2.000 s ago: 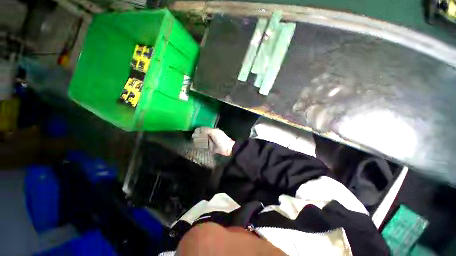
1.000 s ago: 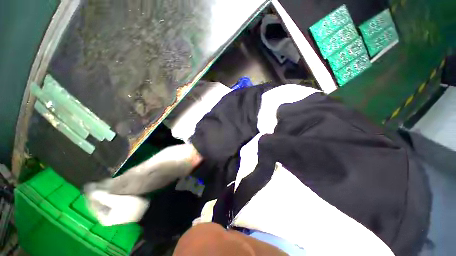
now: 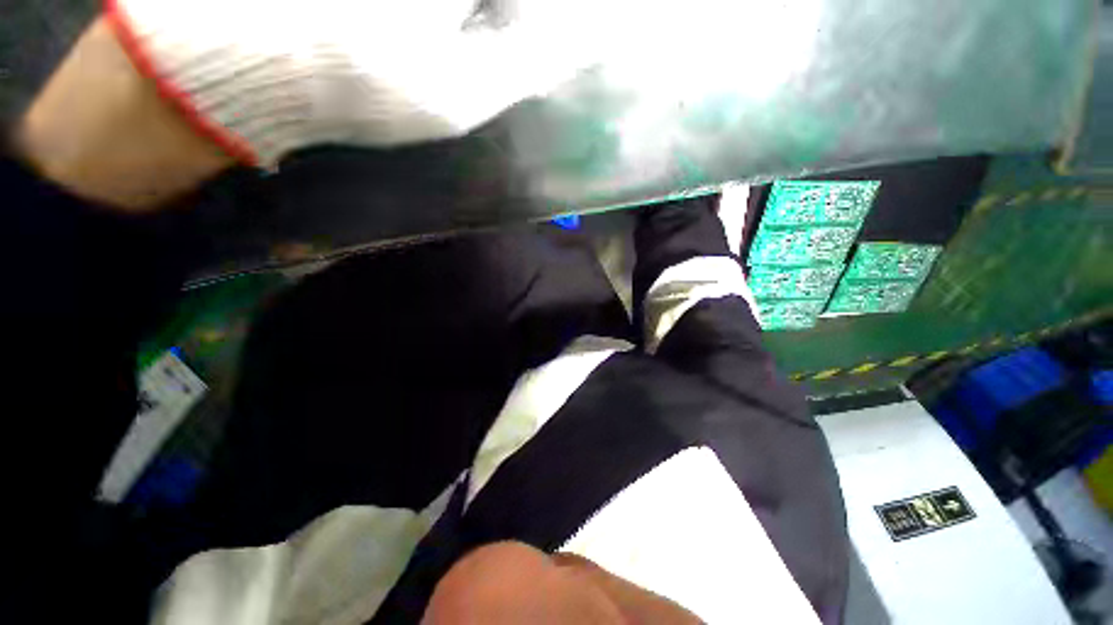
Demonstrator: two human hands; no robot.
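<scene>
My left hand (image 3: 354,73), in a white knitted glove with a red cuff edge, is large and close to the camera at the upper left, over the dark bench (image 3: 684,134). Its fingers blur into the bright bench top, so their pose and any hold cannot be told. My right sleeve reaches up to the bench's near edge; my right hand is not visible. Green circuit boards (image 3: 806,244) lie in two groups on a black surface beyond the bench edge at the right.
The bench edge crosses the view above my lap. Yellow-black floor tape (image 3: 879,366) runs over the green floor at the right. A white cabinet (image 3: 976,562) with a dark label stands at the lower right, with blue objects (image 3: 1019,391) behind. A white printed item (image 3: 153,409) shows at the left.
The view has swung right, so the green bin and pale-green bars are out of view. My gloved left hand has come up from beside the bin, close to the camera.
</scene>
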